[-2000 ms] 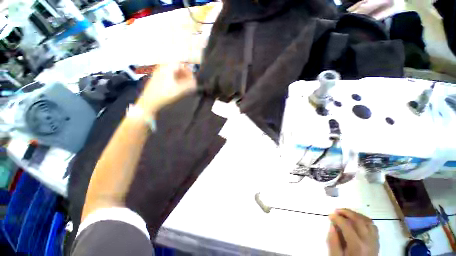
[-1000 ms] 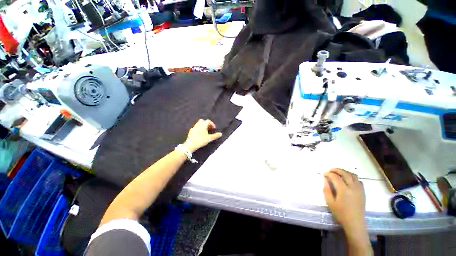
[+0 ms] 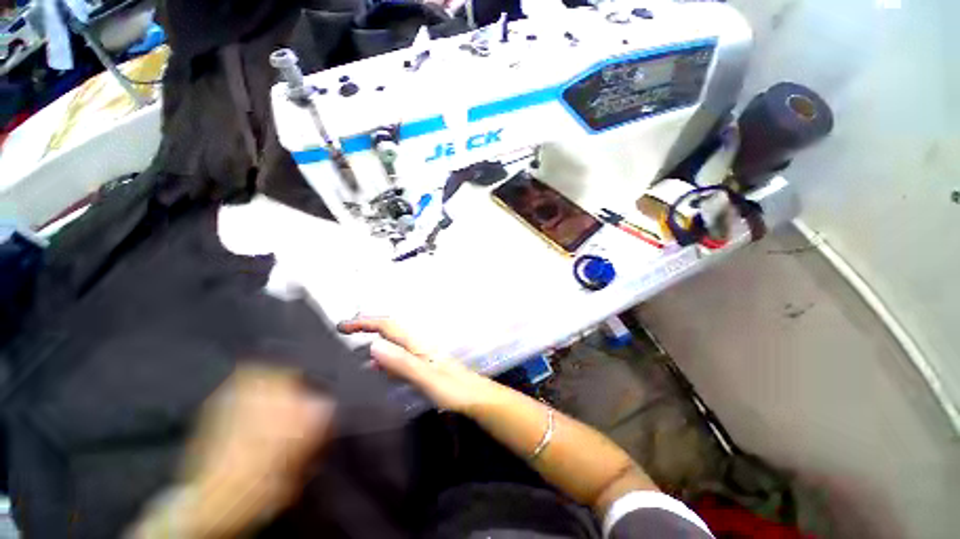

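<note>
A large dark cloth panel (image 3: 158, 347) covers the left and lower left of the view and hangs over the table's front edge. My left hand (image 3: 253, 437) is on or just above this cloth and strongly blurred; its grip cannot be told. My right hand (image 3: 411, 363) is at the cloth's right edge over the table's front, fingers pointing left. Whether it pinches the cloth is unclear. The white sewing machine (image 3: 463, 116) stands beyond, its needle and presser foot area (image 3: 395, 216) to the right of the cloth.
A smartphone (image 3: 547, 214) lies on the white table (image 3: 463, 295), with a blue round object (image 3: 595, 273) and a thin red-and-dark tool (image 3: 632, 228) near it. Tape rolls (image 3: 716, 216) and a dark thread cone (image 3: 784, 121) are at the right. More dark cloth (image 3: 216, 95) is heaped behind left. A pale wall is at right.
The view has swung right. My right hand has moved from the bare table to the cloth's edge. The cloth now reaches nearer to me, over the table's front. My left hand is lower on it.
</note>
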